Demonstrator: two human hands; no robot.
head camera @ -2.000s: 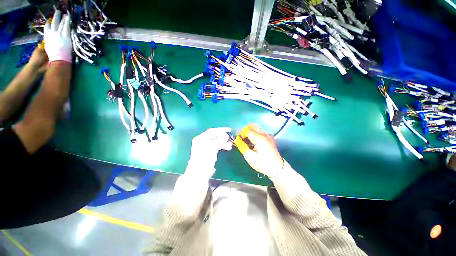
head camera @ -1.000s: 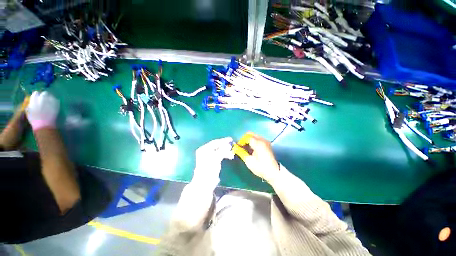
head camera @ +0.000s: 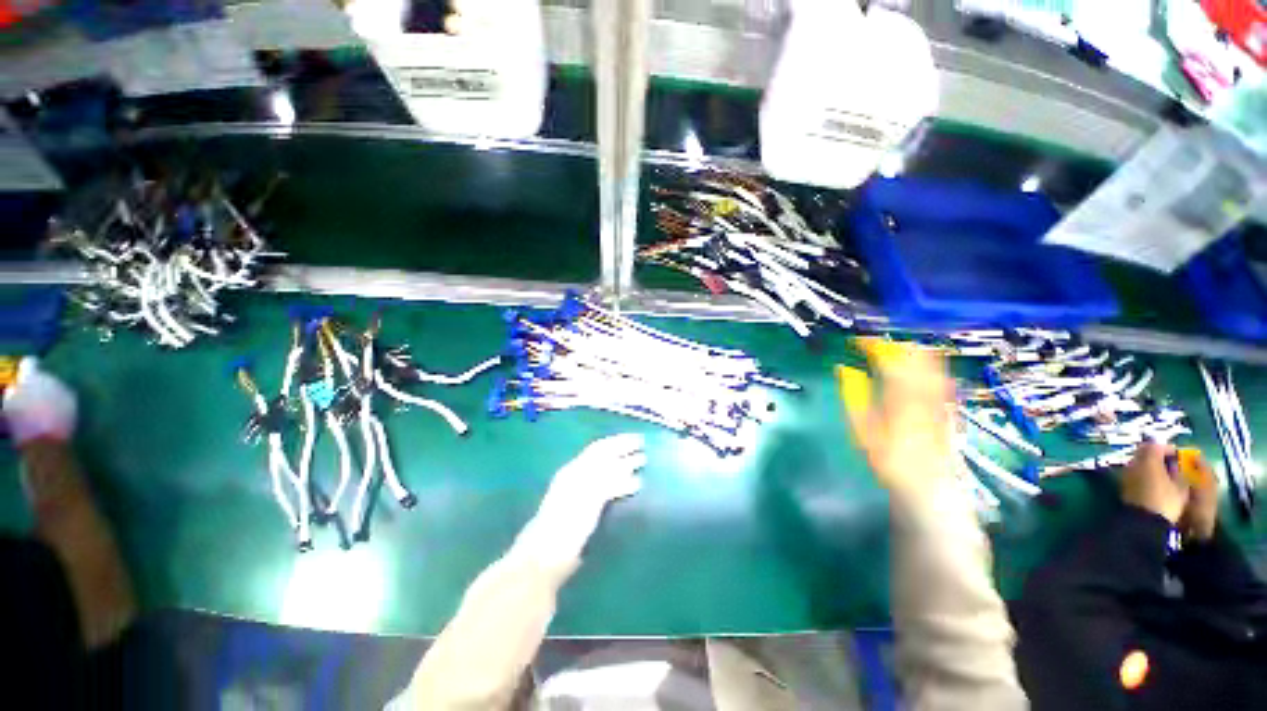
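My left hand [head camera: 598,475], in a white glove, is low over the green bench just below the central pile of white-sleeved harnesses [head camera: 639,375]. No held thing shows in it. My right hand [head camera: 900,410], with yellow on its fingertips, is stretched forward at the left edge of the right-hand harness group [head camera: 1070,389]. It is blurred, and whether it touches a harness or holds one cannot be told. The central pile has blue connectors at its left end. A smaller spread group of branched harnesses [head camera: 334,417] lies left of it.
A metal rail and post [head camera: 618,167] stand behind the bench [head camera: 695,570]. Beyond are a harness heap [head camera: 757,250], a blue bin [head camera: 973,264] and another tangled heap [head camera: 167,264]. Other people's hands are at the far left [head camera: 39,403] and right [head camera: 1167,486].
My hands have moved apart from their shared place in front of me. My right hand has reached forward and right. The view has shifted up and right, showing more shelf.
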